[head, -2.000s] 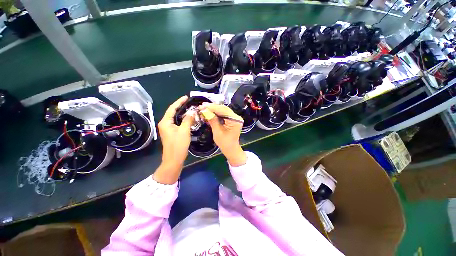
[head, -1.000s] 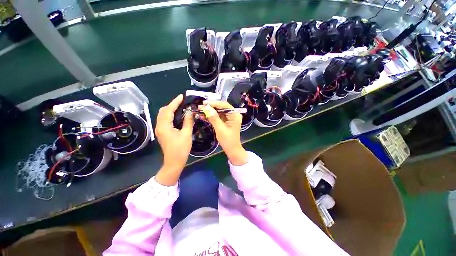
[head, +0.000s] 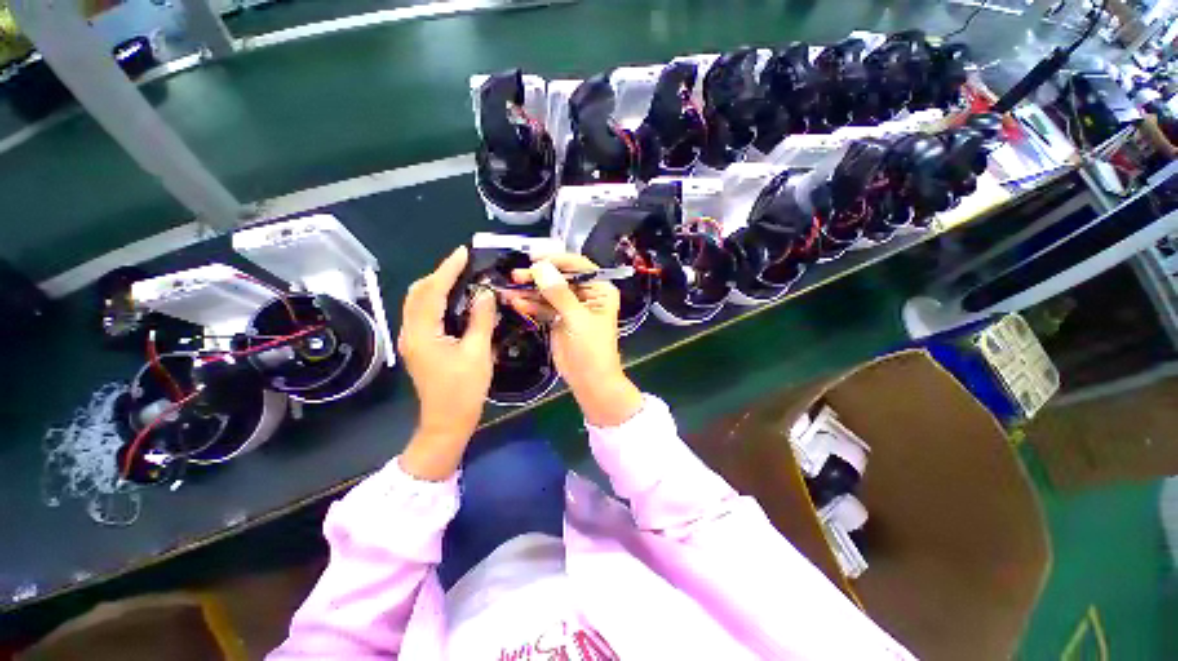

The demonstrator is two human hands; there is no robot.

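Observation:
A white-housed camera unit (head: 522, 371) stands at the bench's near edge in front of me, its black inside showing below my hands. My left hand (head: 446, 342) is closed around the black camera head (head: 465, 300) at its left side, thumb at the opening. My right hand (head: 584, 323) holds a thin pen-like tool (head: 597, 275) between thumb and fingers, its tip end towards the head's opening. A yellowish piece (head: 549, 275) shows at my right fingertips. Small parts inside the head are too blurred to tell.
Two open units (head: 310, 342) with red wires stand left, beside a tangled clear plastic heap (head: 88, 446). Two rows of black-headed units (head: 514, 149) run to the right. A carton (head: 956, 504) with white and black parts stands on the floor right, beside a pale gridded tray (head: 1017, 366).
The bench and units have shifted slightly left in view. My right hand's tool has changed its tilt a little. My left hand keeps its hold on the black head.

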